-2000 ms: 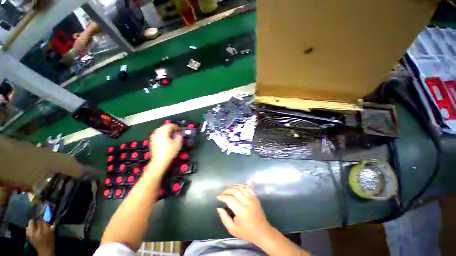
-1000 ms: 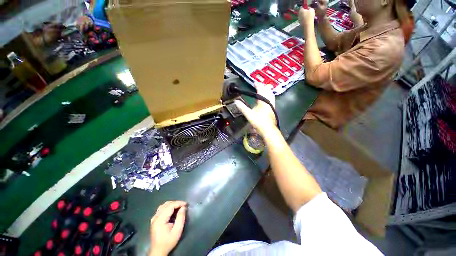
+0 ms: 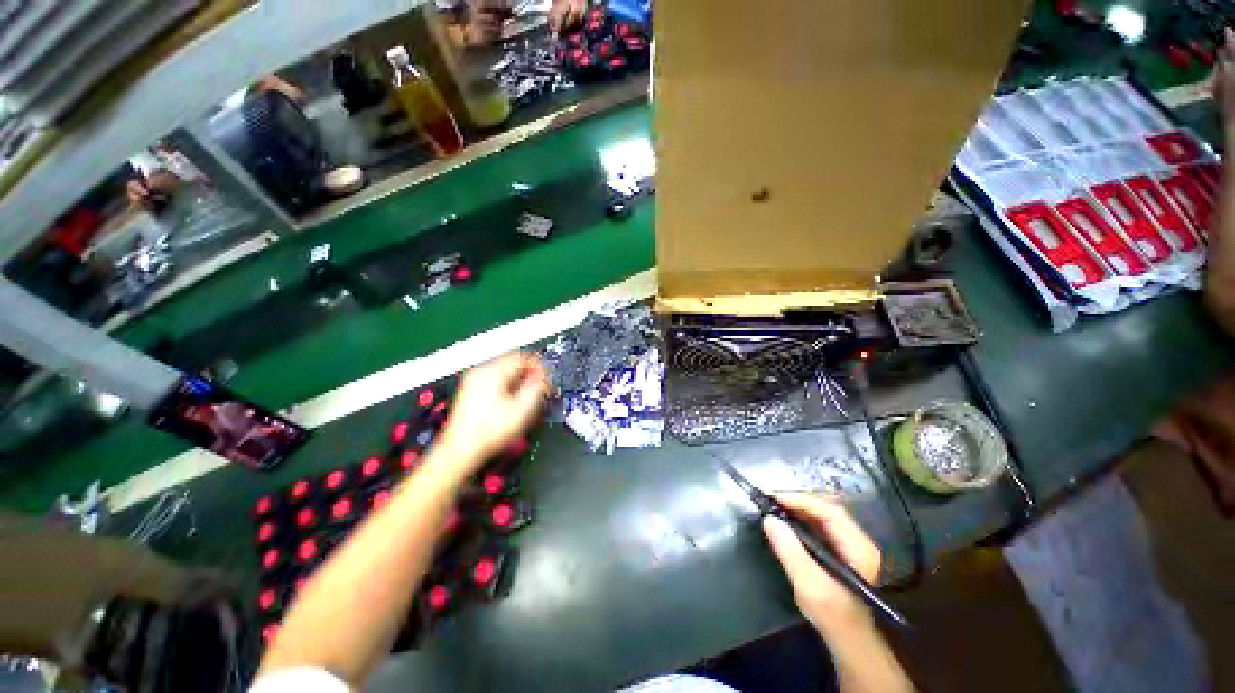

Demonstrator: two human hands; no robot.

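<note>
My right hand (image 3: 829, 544) holds a black soldering iron (image 3: 813, 542) like a pen, its thin tip pointing up and left over the bench top. My left hand (image 3: 499, 404) is at the left edge of the pile of boards (image 3: 616, 393), above the rows of black housings with red round faces (image 3: 366, 494). Its fingers are curled; whether they hold something cannot be told. The forearm hides part of the rows.
Behind stand a fume extractor fan (image 3: 752, 363) and upright cardboard (image 3: 813, 163). A yellow-green tub (image 3: 948, 450) and black cord are at right. A phone (image 3: 228, 420) lies left. A green conveyor belt (image 3: 352, 345) runs behind. A white sheet with red parts (image 3: 1084, 190) lies far right, beside another person's arm.
My right hand has come back from beside the fan and now holds the soldering iron. My left hand has moved from the front bench to the pile's edge. The view has swung left.
</note>
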